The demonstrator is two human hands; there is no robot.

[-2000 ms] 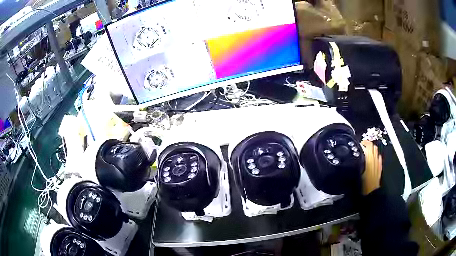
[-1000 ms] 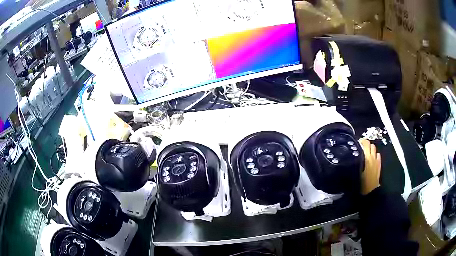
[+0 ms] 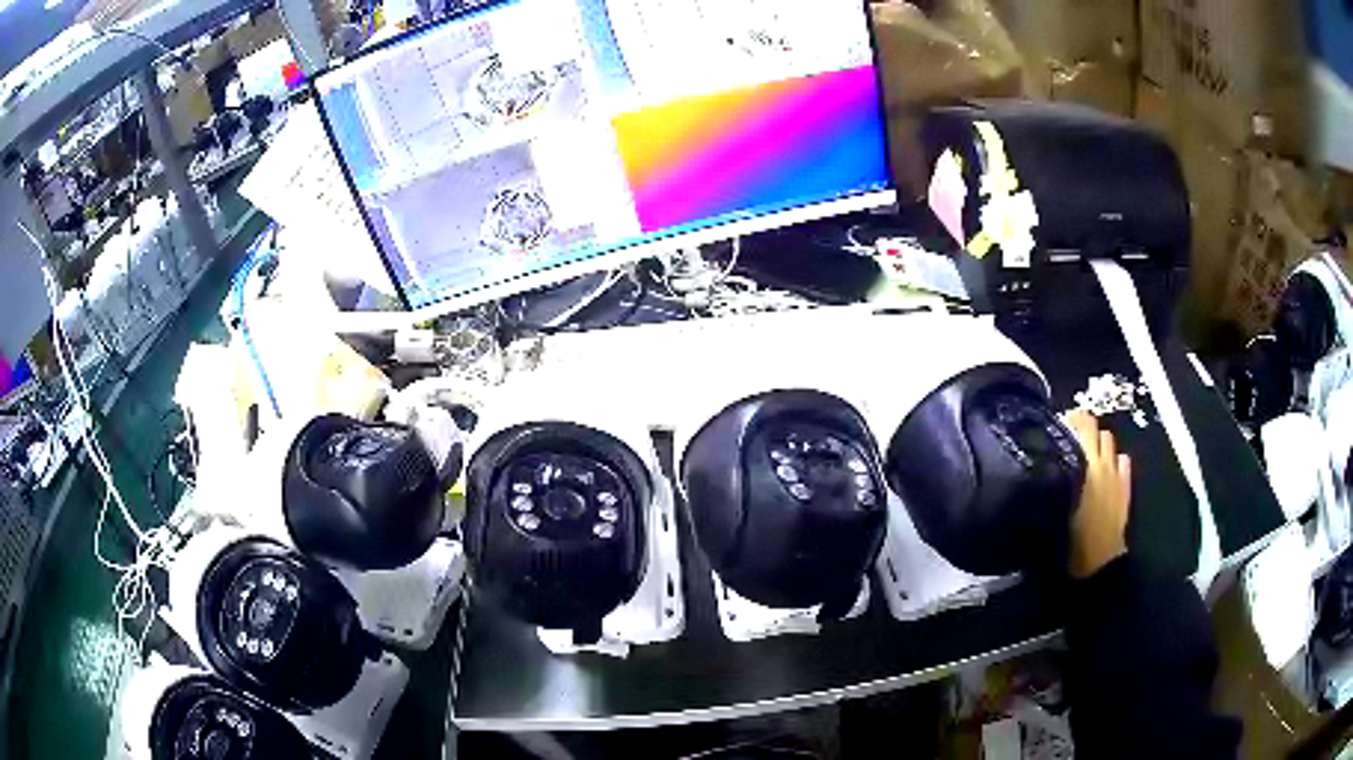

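Note:
Three PTZ dome cameras stand in a row on the black bench: a left one (image 3: pixel 561 520), a middle one (image 3: pixel 787 502) and a right one (image 3: pixel 982 468). Each has a black head on a white bracket. The middle and right heads face towards the right; the left one faces nearly forward. My right hand (image 3: pixel 1101 498) is beside the right camera, on what is likely the mouse, though the camera hides most of the fingers and whatever lies under them. My left hand is not in view.
More cameras (image 3: pixel 279 621) stand at the left. The monitor (image 3: pixel 623 134) shows live views behind a white keyboard (image 3: pixel 668 364). A black printer (image 3: pixel 1091 193) feeds a white label strip (image 3: pixel 1165 386) at right. Small white bits (image 3: pixel 1110 397) lie near my hand. A carton of cameras (image 3: pixel 1306 490) is at far right.
The heads of the three front cameras have turned towards the right, and the live views on the monitor have shifted. My right hand has stayed in about the same place.

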